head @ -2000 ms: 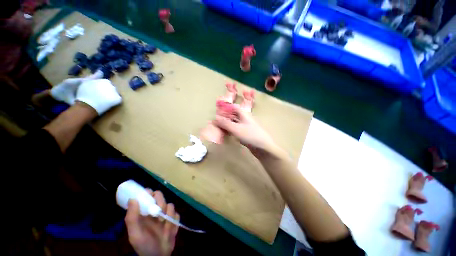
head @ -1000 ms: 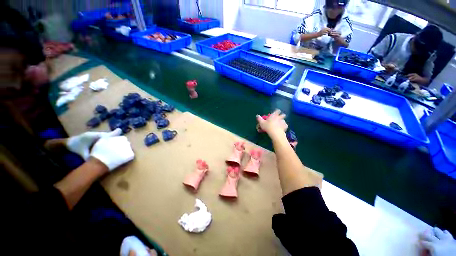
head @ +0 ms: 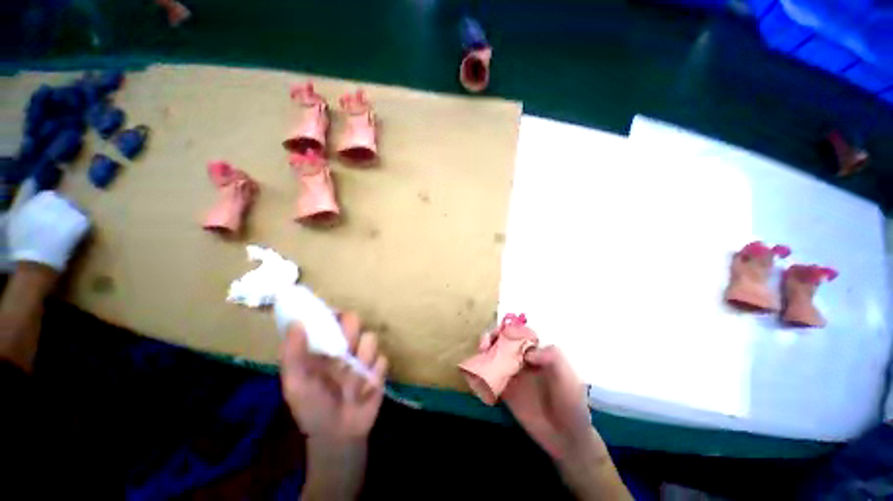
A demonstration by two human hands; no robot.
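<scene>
My left hand [head: 331, 387] is shut on the white glue bottle [head: 309, 321], its thin tip pointing down to the right. My right hand [head: 548, 396] holds a flesh-pink figure part [head: 497, 364] at the near edge of the bench, red piece up, open flared end toward the lower left. Several more figure parts [head: 316, 191] stand or lean on the cardboard [head: 421, 245]. A crumpled white tissue [head: 262, 278] lies just behind the bottle. Both hands are bare and slightly blurred.
Two figure parts [head: 752, 279] are on the white paper [head: 627, 254] at right. Dark pieces [head: 61, 127] are heaped at left by a neighbour's white-gloved hand [head: 44, 233]. A figure part with a dark piece [head: 475, 67] lies on the green belt [head: 352, 39]. A blue tray [head: 832, 39] is at upper right.
My right hand has come back from the belt and now holds a figure part near me. The bottle in my left hand is back in view. The view has turned down and right.
</scene>
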